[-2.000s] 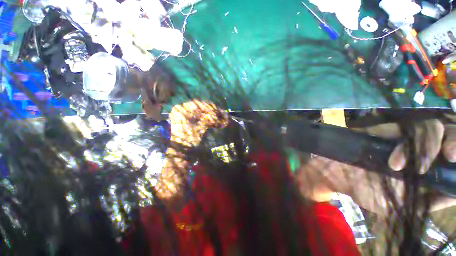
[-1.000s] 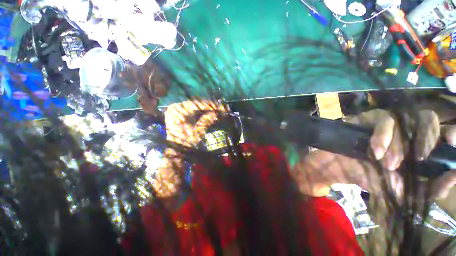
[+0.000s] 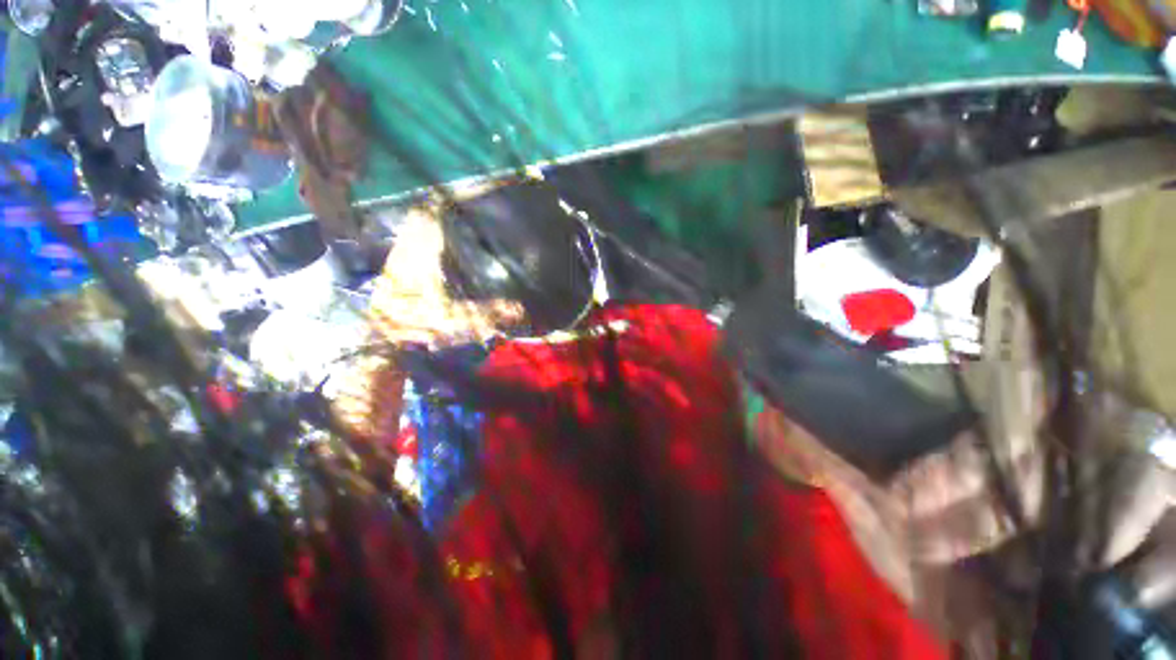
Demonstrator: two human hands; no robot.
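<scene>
Dark hair strands cover much of the head view and blur it. My left hand (image 3: 419, 290) is shut on a rounded black housing (image 3: 516, 258) just below the bench's front edge, above my lap. My right hand (image 3: 961, 496) is shut on the thick dark electric screwdriver (image 3: 845, 393), low on the right. The screwdriver slants up and left, with its front end apart from the housing. Its bit cannot be made out.
The green-matted bench (image 3: 619, 71) lies ahead. At its left are a clear tub (image 3: 194, 123), a brown lump (image 3: 325, 135) and white parts. A blue crate (image 3: 58, 219) is far left. A white unit with a red spot (image 3: 825, 290) sits in a carton below the bench edge.
The view has shifted, so the bench sits higher and tilted. My right hand and the screwdriver have moved down and away from the housing. The white unit with the red spot has come into view.
</scene>
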